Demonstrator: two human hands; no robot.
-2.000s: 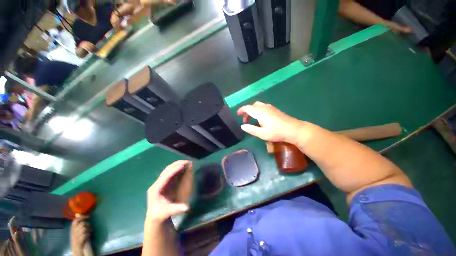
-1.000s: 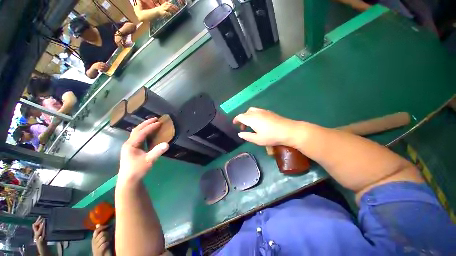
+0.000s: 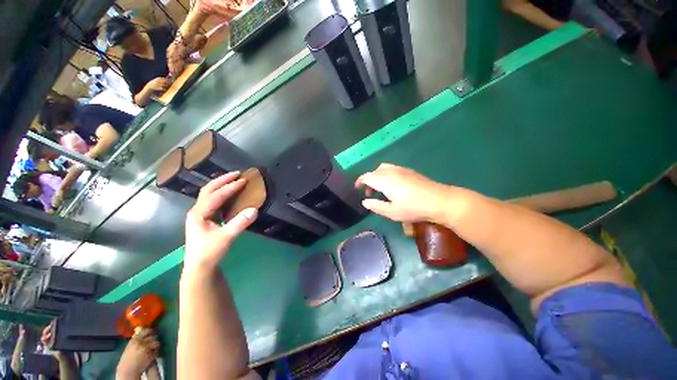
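My left hand (image 3: 215, 215) grips a brown wood-grain end cap (image 3: 249, 194) on top of the left of two dark speaker cabinets (image 3: 290, 232). The right cabinet (image 3: 304, 171) has a plain black top. My right hand (image 3: 393, 194) is beside that cabinet with its fingers curled and apart, and I see nothing in it. A mallet with an orange-red head (image 3: 440, 243) lies on the green bench under my right forearm. Two loose end caps, one at left (image 3: 321, 278) and one at right (image 3: 364, 259), lie dark side up near the bench's front edge.
Two brown-topped speakers (image 3: 210, 152) stand on the conveyor belt (image 3: 275, 104). Two black-topped cabinets (image 3: 341, 59) stand farther back, near a green post (image 3: 482, 44). At left a neighbour's hand (image 3: 139, 352) holds an orange mallet (image 3: 142, 315). Workers handle trays across the line.
My left hand has moved from over the bench up to the left cabinet with the end cap, now on its top. My right hand has stayed nearly in place.
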